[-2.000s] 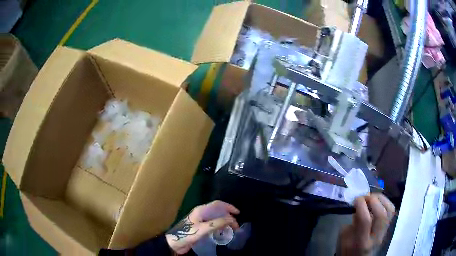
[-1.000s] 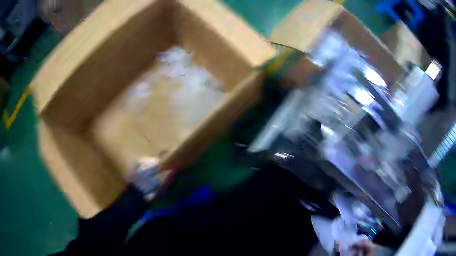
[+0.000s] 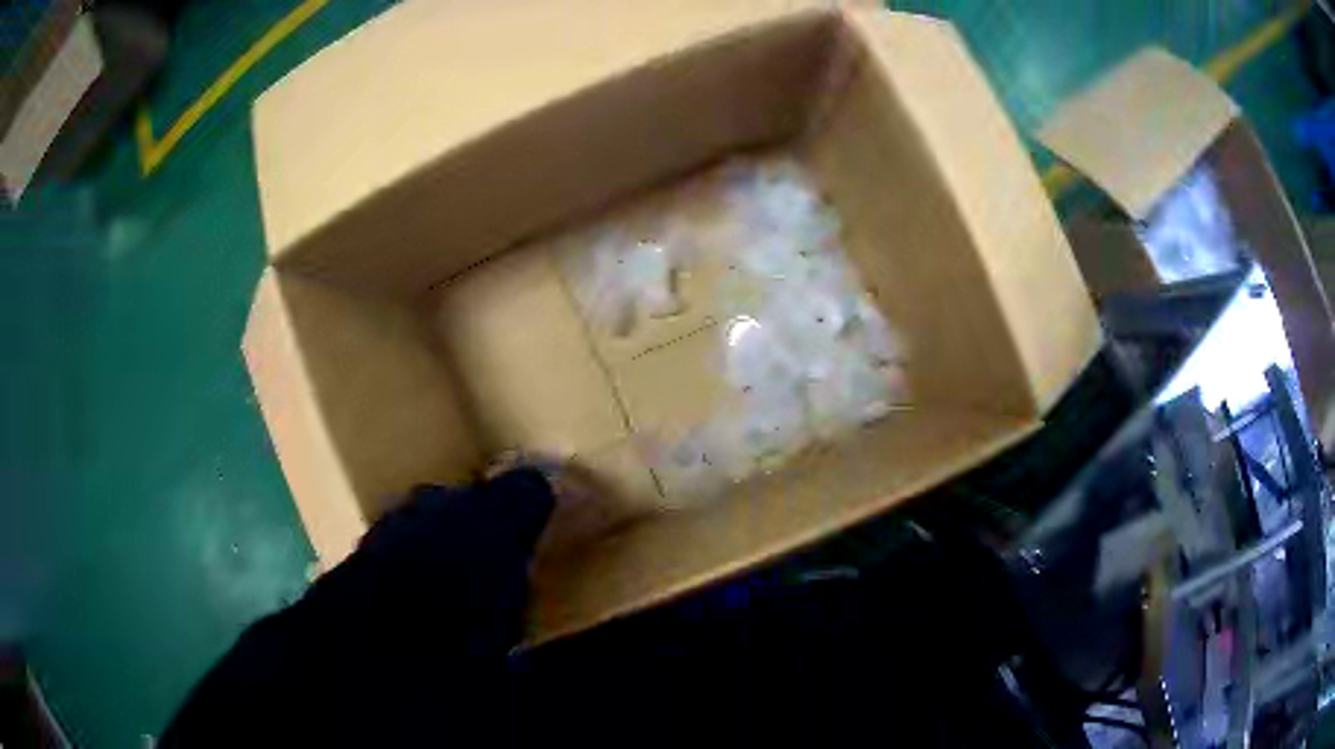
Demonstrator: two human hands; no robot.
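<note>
An open brown carton (image 3: 659, 44) fills the middle of the view. Frosted white fan blades (image 3: 805, 322) lie loose on its floor, mostly toward the right side, with bare cardboard at the left. My left arm, in a dark sleeve, reaches over the near left wall into the carton. My left hand (image 3: 578, 498) is a dim blur beyond the cuff, low in the carton; its fingers and anything in them cannot be made out. My right hand is not in view.
The metal press fixture (image 3: 1237, 563) stands at the right edge, partly cut off. Behind it a second open carton (image 3: 1149, 132) holds whitish blades. The green floor (image 3: 132, 366) with yellow lines shows at the left and top. Part of another box (image 3: 51, 95) is at the top left.
The view has swung left, so the carton is now central and the press is at the right edge. My left hand has reached into the carton. My right hand has left the picture.
</note>
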